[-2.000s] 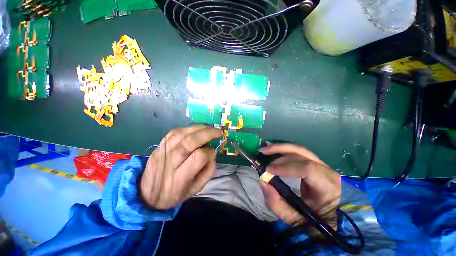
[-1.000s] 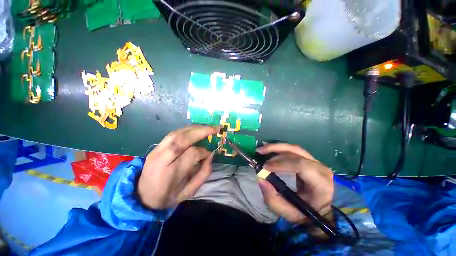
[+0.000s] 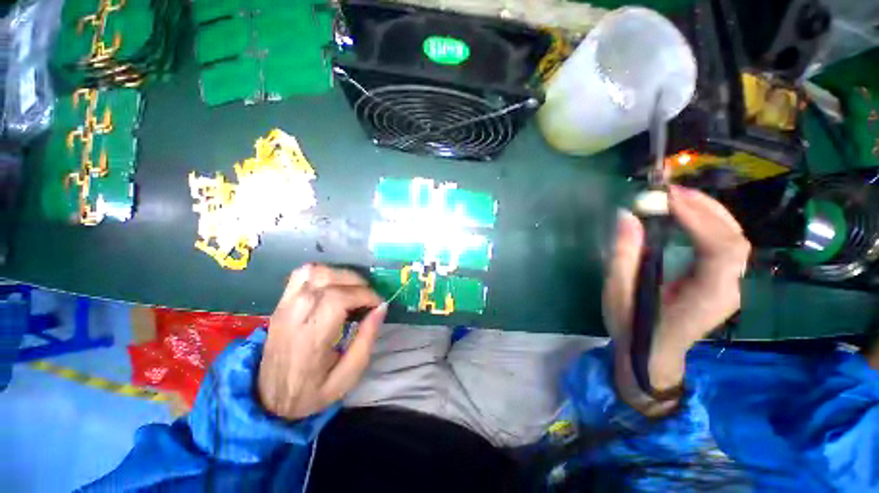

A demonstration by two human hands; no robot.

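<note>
The PCB panel (image 3: 467, 292) lies on the green mat in front of me, with orange flexible circuits (image 3: 436, 297) down its middle; glare washes out its upper part. My left hand (image 3: 323, 337) is at the panel's lower left, thumb and index finger pinching a thin strand of solder wire (image 3: 396, 294) that points at the panel. My right hand (image 3: 679, 279) is raised to the right, away from the panel, and holds the soldering iron (image 3: 648, 289) upright. The iron's tip is blurred and overlaps the white plastic tub in view.
A pile of flexible circuits (image 3: 253, 197) lies left of the panel. Finished panels (image 3: 114, 168) and bare panels (image 3: 226, 53) are farther left. The fume fan (image 3: 434, 120) stands behind the panel. The white tub (image 3: 617, 77) and soldering station (image 3: 732, 164) are at the right.
My right hand has moved the soldering iron from the panel to the right and up, its tip now pointing away from me. My left hand has drawn back slightly left. The view has shifted, showing more behind.
</note>
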